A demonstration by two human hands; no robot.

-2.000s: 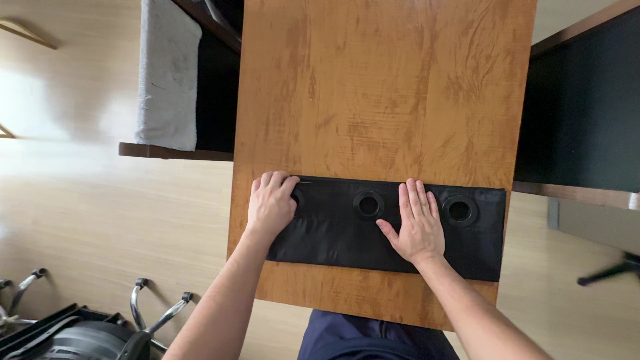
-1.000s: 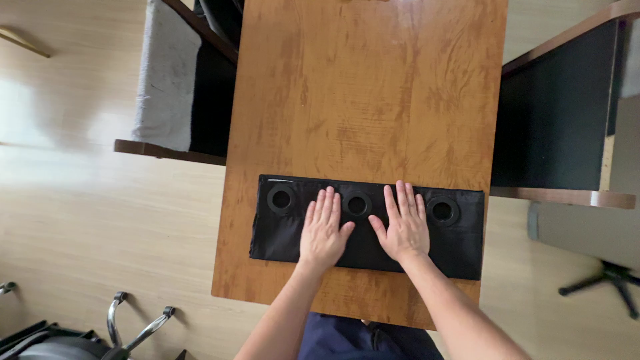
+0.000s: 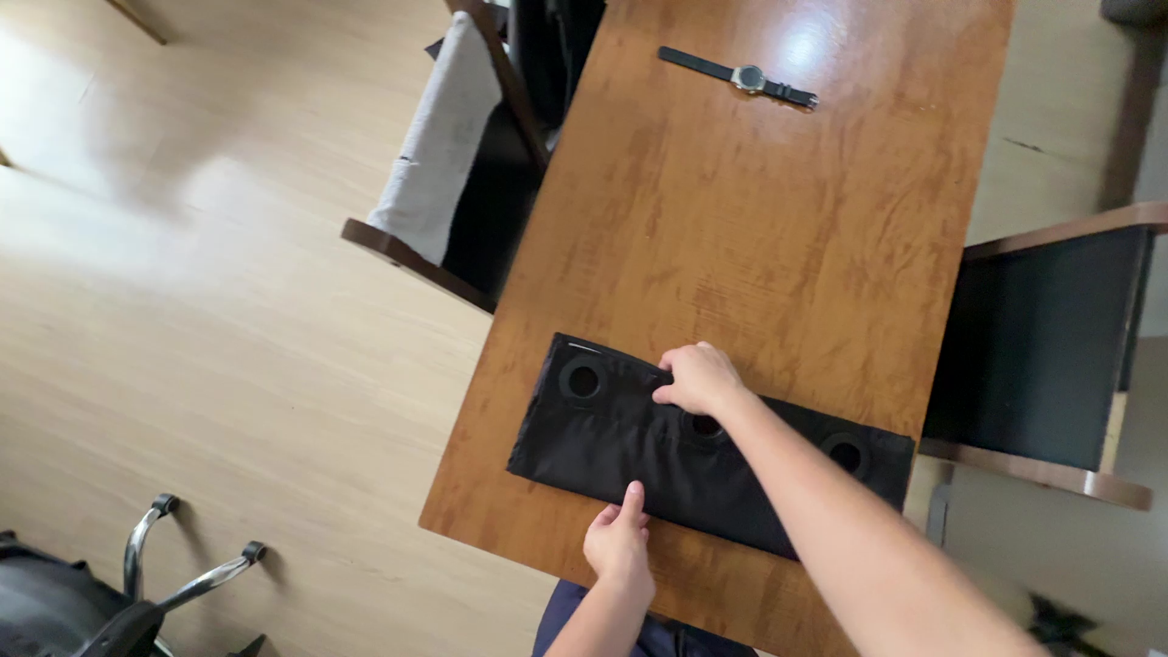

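A folded black fabric panel (image 3: 639,456) with several dark ring-edged holes lies flat near the close end of the wooden table (image 3: 712,228). My right hand (image 3: 701,379) pinches its far edge, left of the middle hole, and the wrist partly covers that hole. At the near edge, my left hand (image 3: 622,538) grips the cloth with the thumb on top and the fingers curled at the edge. The forearm on the right hides part of the panel's right half.
A wristwatch (image 3: 750,79) with a black strap lies on the table's far part. A chair draped with pale cloth (image 3: 438,146) stands left of the table, and a black-seated chair (image 3: 1040,347) stands right. Chrome chair legs (image 3: 205,579) are at lower left.
Both hands lay flat on the panel a second ago; now my right hand holds its far edge and my left hand its near edge. The view has turned and shows the watch.
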